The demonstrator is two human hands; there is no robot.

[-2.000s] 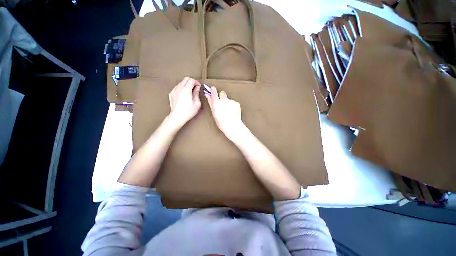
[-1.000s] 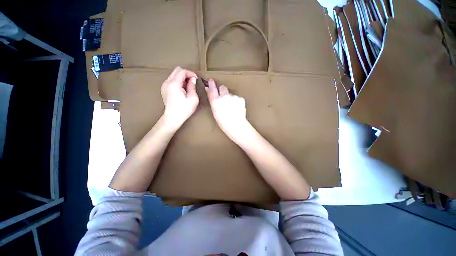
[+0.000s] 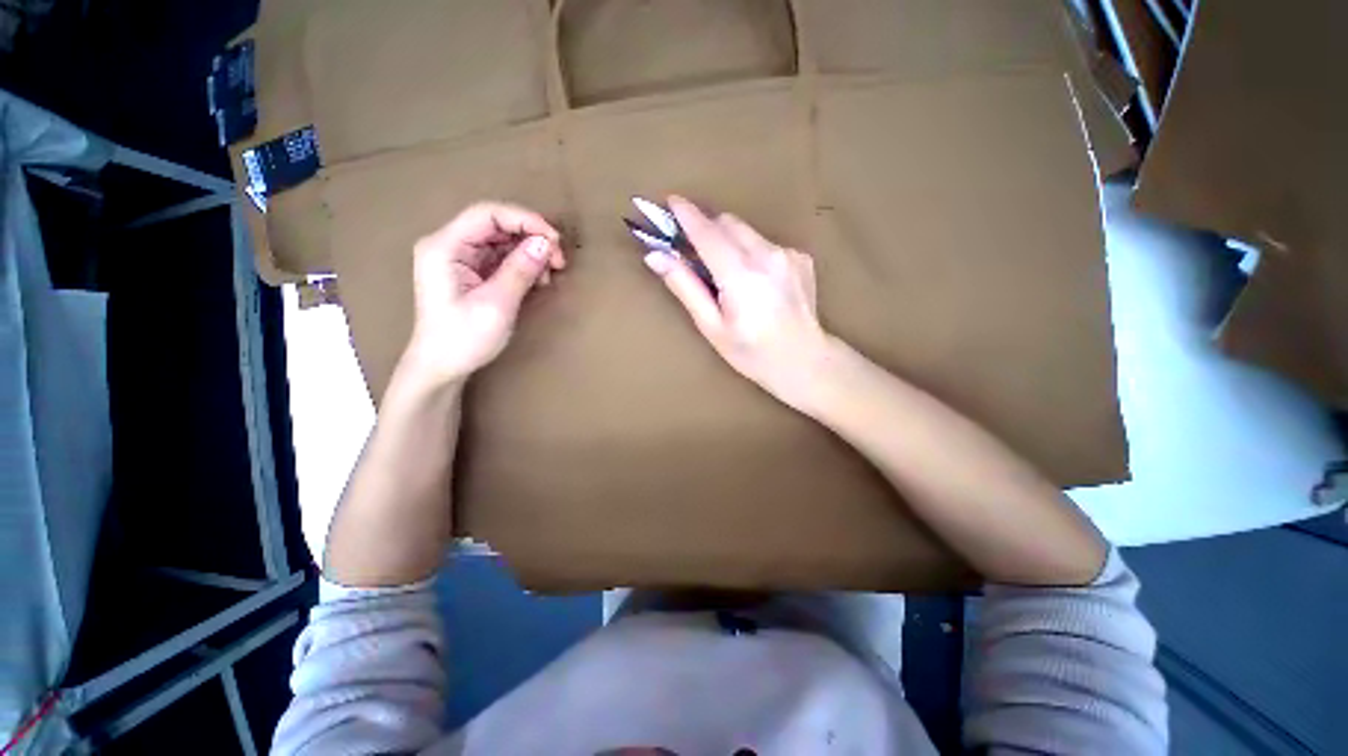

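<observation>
A tan bag panel lies flat in front of me, its top seam crossing above my hands and the handle cut off by the upper edge. My right hand holds the thread snips, blades apart and pointing up-left over the panel. My left hand is left of the snips, thumb and fingertips pinched together; whether a thread end is between them is too small to tell. Dark specks lie near the strap tab stitching.
Brand labels stick out from panels at the left. Stacked panels are at the upper right on the white table. A grey metal frame stands at the left.
My hands have moved apart and away from the seam; the snips' blades now show spread. The panel appears lower in view and slightly tilted, with less of the handle visible.
</observation>
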